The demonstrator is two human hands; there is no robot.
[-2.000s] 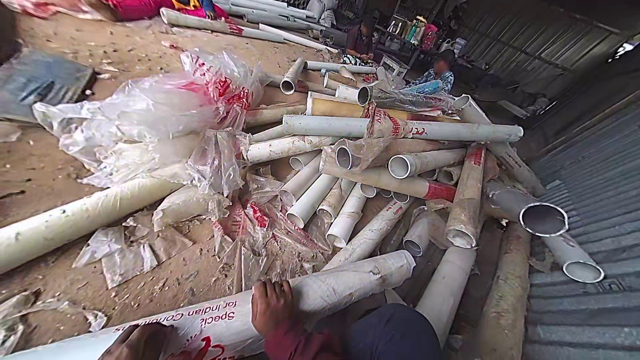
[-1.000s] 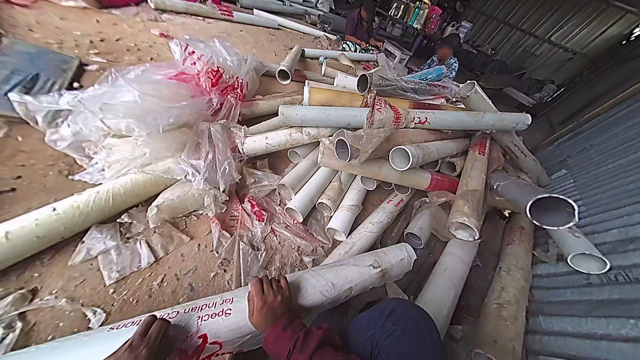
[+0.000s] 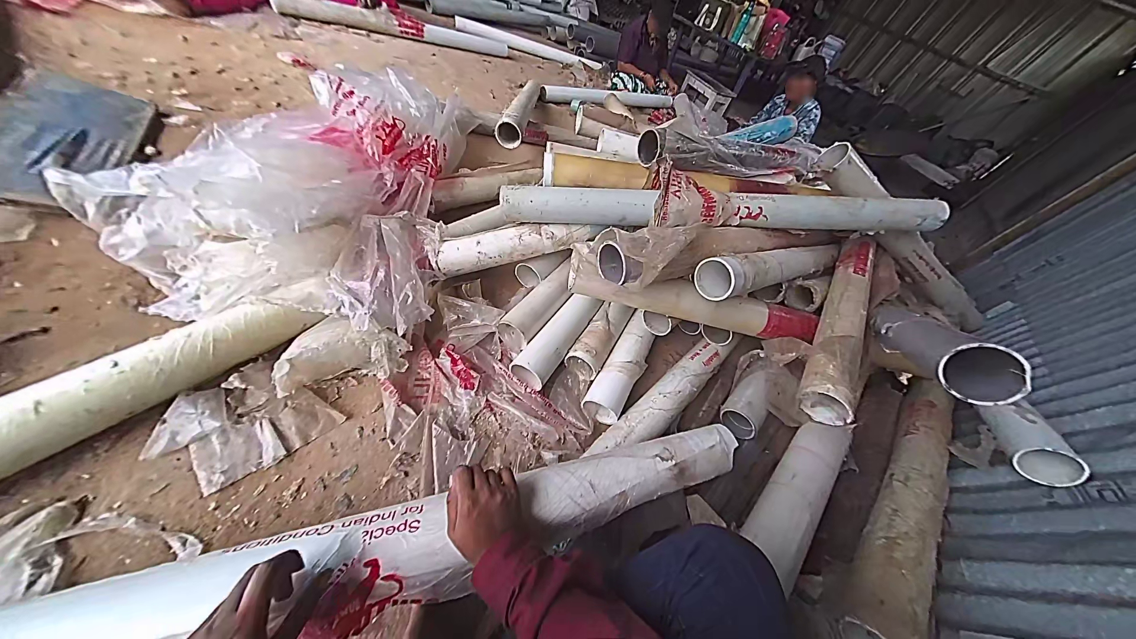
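A long white pipe (image 3: 621,486) wrapped in clear plastic film with red print lies across the bottom of the view, over my lap area. My right hand (image 3: 484,513), below a maroon sleeve, grips its upper side near the middle, fingers curled over the far edge. My left hand (image 3: 257,596) is at the pipe's near side, lower left, beside loose film with red print (image 3: 355,595); its fingers are bent and partly cut off by the frame, so its hold is unclear. My knee in dark blue cloth (image 3: 710,581) is close to the pipe's right part.
Many loose pipes (image 3: 728,209) lie heaped ahead. A pile of crumpled plastic film (image 3: 257,186) and a cream pipe (image 3: 151,382) are on the left. A corrugated metal sheet (image 3: 1047,355) stands on the right. Two people (image 3: 643,53) sit at the back, near a small stool (image 3: 707,91).
My left hand has shifted a little along the pipe, and its fingers are more raised and bent than a second ago. My right hand stays on the pipe.
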